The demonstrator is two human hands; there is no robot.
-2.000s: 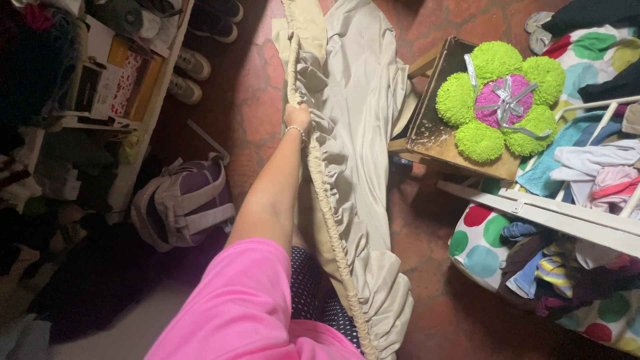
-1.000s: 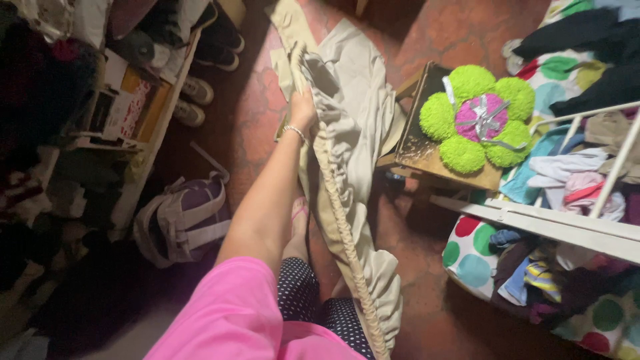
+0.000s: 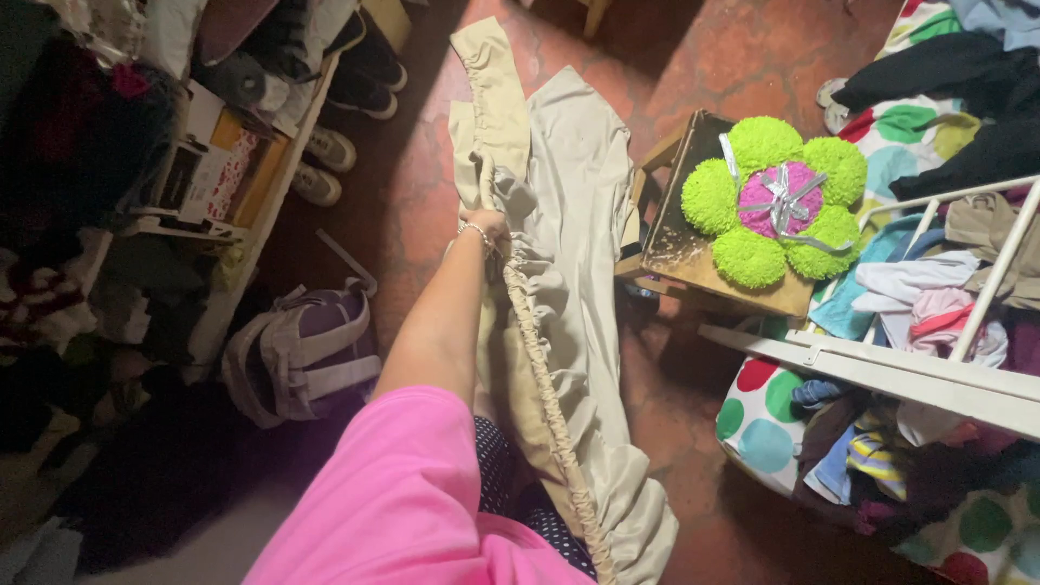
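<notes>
My left hand (image 3: pixel 487 231), with a beaded bracelet at the wrist, grips the gathered elastic edge of a beige fitted fabric cover (image 3: pixel 569 268). The cloth hangs in a long strip from above the hand down past my polka-dot shorts at the bottom of the view. Its ruched edge runs down the middle, with paler, wrinkled cloth on the right side and a flat tan band above the hand. Folds of cloth hide part of the fingers. My right hand is not in view.
Right of the cloth, a wooden stool (image 3: pixel 670 219) bears a green and pink flower-shaped cushion (image 3: pixel 780 203). Beyond it are a white metal frame (image 3: pixel 886 361) and heaped clothes (image 3: pixel 918 292). Left stand a backpack (image 3: pixel 305 357), shoes (image 3: pixel 325 162) and cluttered shelves (image 3: pixel 268 195).
My left hand has come closer to my body, still holding the cloth. The tan upper end of the cloth has shifted, and my foot, seen one second ago, is now hidden.
</notes>
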